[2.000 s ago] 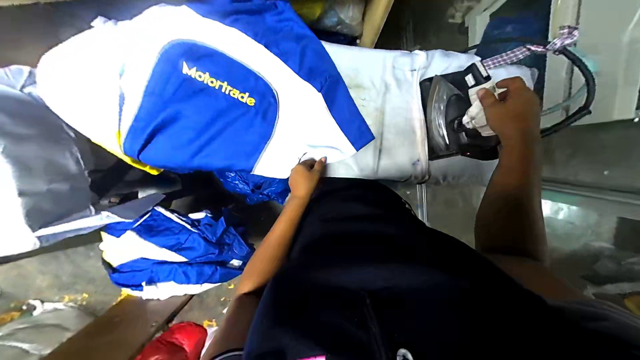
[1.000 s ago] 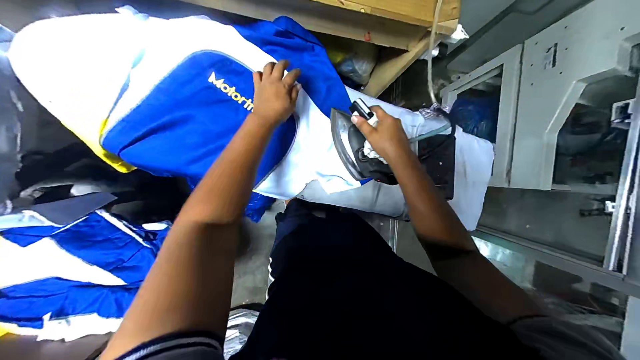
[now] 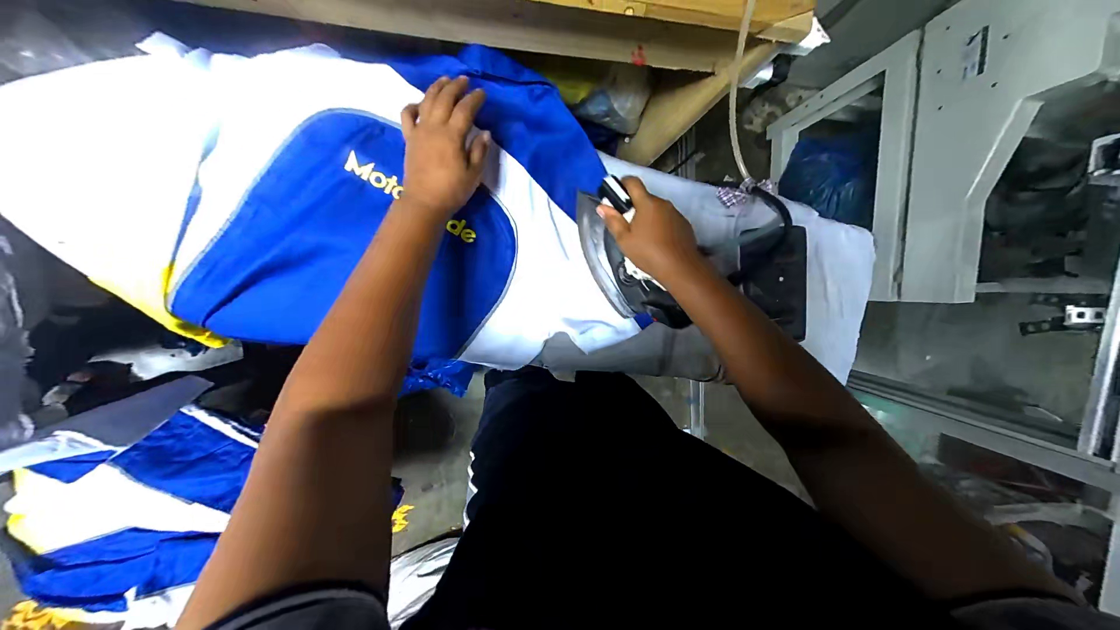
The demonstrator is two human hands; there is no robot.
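A blue and white garment (image 3: 350, 227) with yellow lettering and a yellow edge lies spread over a padded ironing board (image 3: 840, 262). My left hand (image 3: 444, 144) rests on it, palm down and fingers a little apart, covering part of the lettering. My right hand (image 3: 652, 229) grips the handle of an electric iron (image 3: 604, 262), whose metal plate is over the garment's white and blue right-hand end. The iron's underside is hidden. To the right of the iron, a dark rest pad (image 3: 781, 284) lies on the board.
A wooden frame (image 3: 525, 26) runs behind the board. From above, a pale cord (image 3: 737, 105) drops to a cloth-wrapped joint near the iron. More blue and white garments (image 3: 131, 507) lie at lower left. Grey metal cabinets (image 3: 954, 166) stand at right.
Two seconds ago the iron stood on the dark pad in my right hand; it is now over the garment. My left hand has gone from the garment's near edge to its upper part.
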